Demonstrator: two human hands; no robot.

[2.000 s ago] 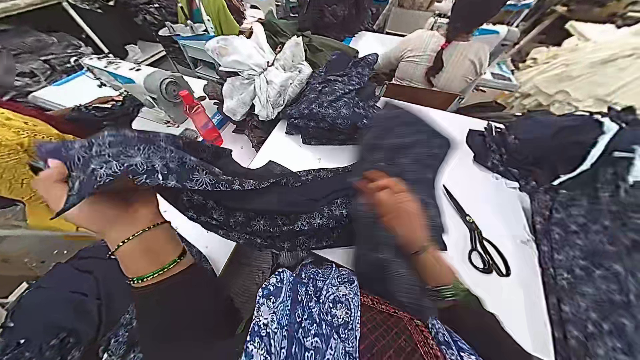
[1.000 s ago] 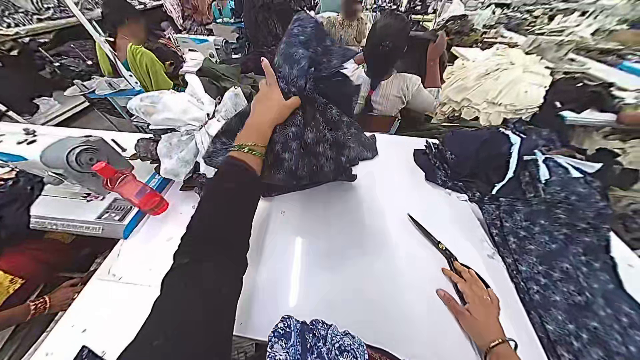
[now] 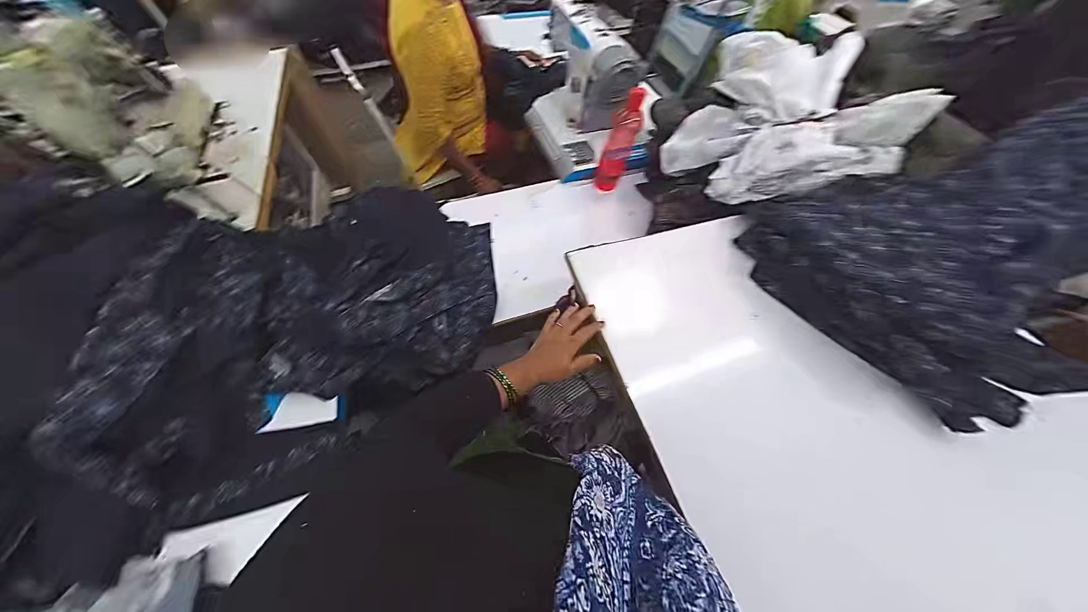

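My left hand (image 3: 561, 348) reaches out with its fingers apart, at the left edge of the white table (image 3: 816, 476), holding nothing. Beneath it, dark striped cloth (image 3: 574, 404) shows in the gap beside the table. A large heap of dark blue printed fabric (image 3: 357, 297) lies to the left of the hand. More dark patterned fabric (image 3: 892, 272) rests on the right side of the white table, blurred. My right hand is outside the view, and so are the scissors.
A red plastic bottle (image 3: 620, 140) stands beside a sewing machine (image 3: 599, 76) beyond the hand. A white cloth bundle (image 3: 790, 127) sits at the back. A person in yellow (image 3: 438, 85) is at the back left, near another table (image 3: 242, 119).
The view has swung left. My left hand has let go of the dark patterned fabric and is now at the table's left edge. My right hand, earlier on the scissors, has gone out of view.
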